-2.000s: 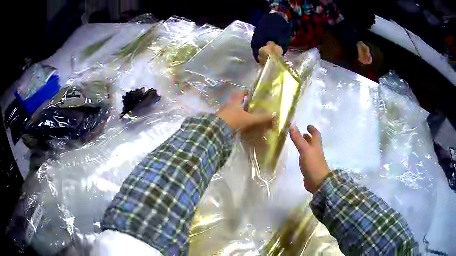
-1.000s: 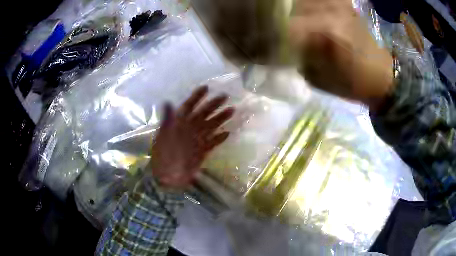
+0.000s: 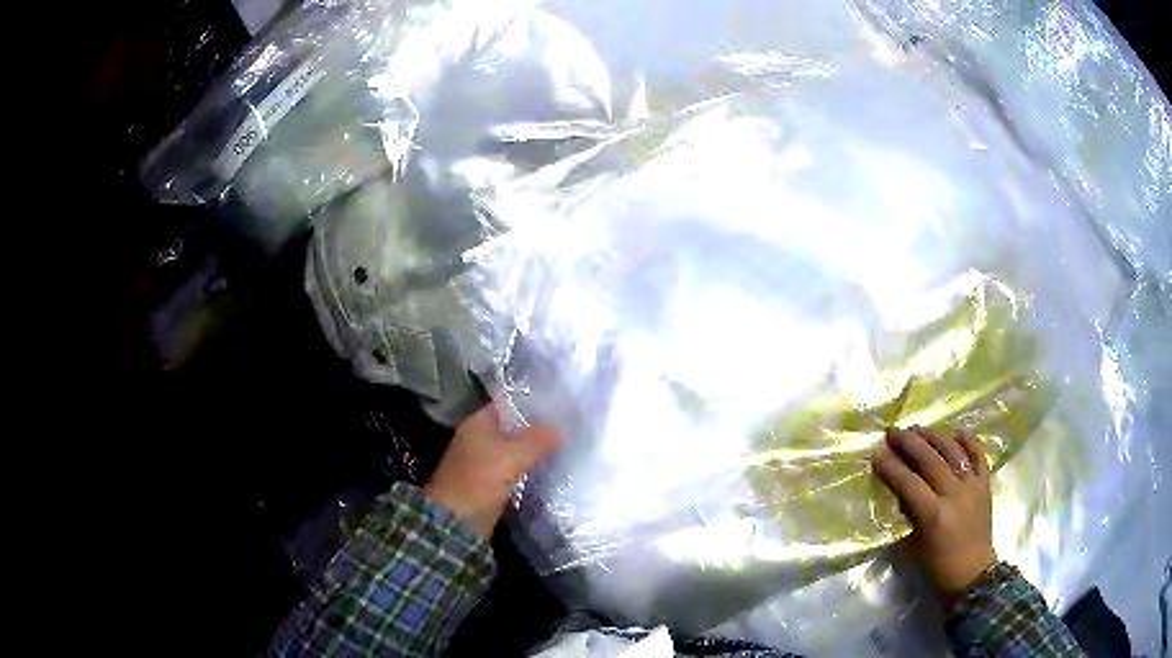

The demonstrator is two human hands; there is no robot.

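Observation:
A large clear garment bag (image 3: 720, 373) with a yellow-gold print lies spread in front of me, shiny with glare. My left hand (image 3: 485, 465) holds the bag's left edge between thumb and fingers at the table's near left edge. My right hand (image 3: 942, 495) lies on the yellow-gold print at the lower right, fingers curled down on the film; whether it grips the film is unclear. Glare hides what lies under the bag.
A pale garment (image 3: 386, 289) with dark metal buttons is bunched at the left table edge, partly under clear film. A white label strip (image 3: 264, 122) shows on film at upper left. A dark cloth (image 3: 1096, 623) shows at the lower right corner.
The view has shifted down and left. My left hand was spread open and is now on the bag's edge. My right hand has come down from the upper right onto the print.

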